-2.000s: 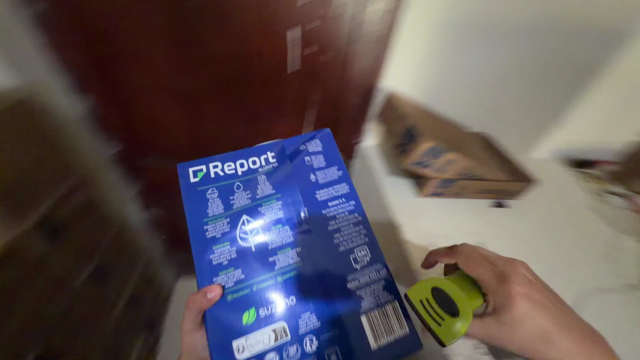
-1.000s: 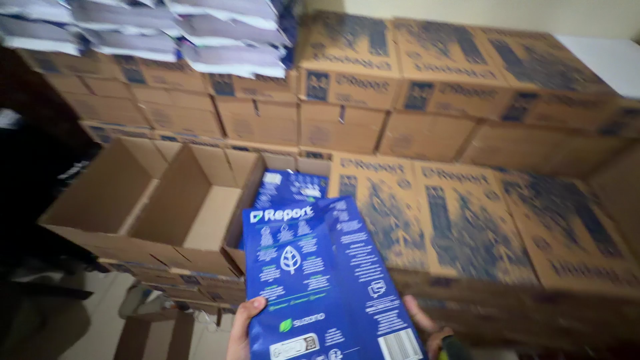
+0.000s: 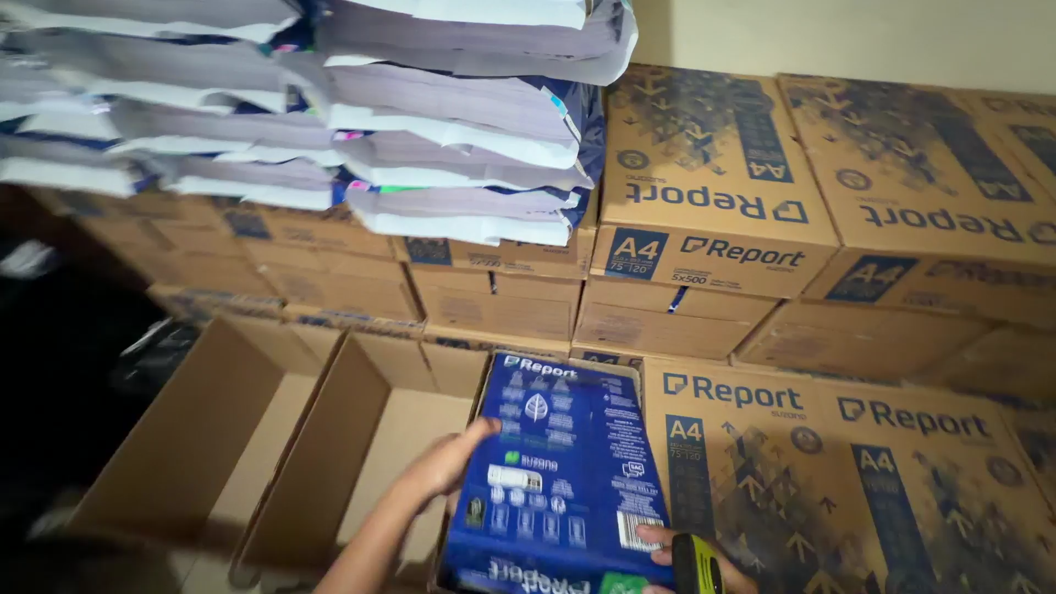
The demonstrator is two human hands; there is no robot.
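Observation:
A blue Report A4 paper ream [image 3: 561,462] lies printed side up at the top of a cardboard box, between an open box and closed boxes. My left hand [image 3: 441,466] touches the ream's left edge with its fingertips. At the lower right corner, my right hand [image 3: 668,561] has fingers on the ream beside the barcode and also holds a lime-green and black handheld tool [image 3: 697,565], whose exact kind I cannot tell. What lies beneath the ream is hidden.
Two open cardboard boxes [image 3: 181,445] stand on the left. Closed Report A4 cartons [image 3: 742,462] lie to the right, and more cartons [image 3: 709,223] are stacked behind. Torn-open paper packs [image 3: 462,115] are piled at the upper left.
The blue ream has moved from my hands above the boxes down into the box beside the open ones. The view has swung from a dark red surface to the stacked cartons.

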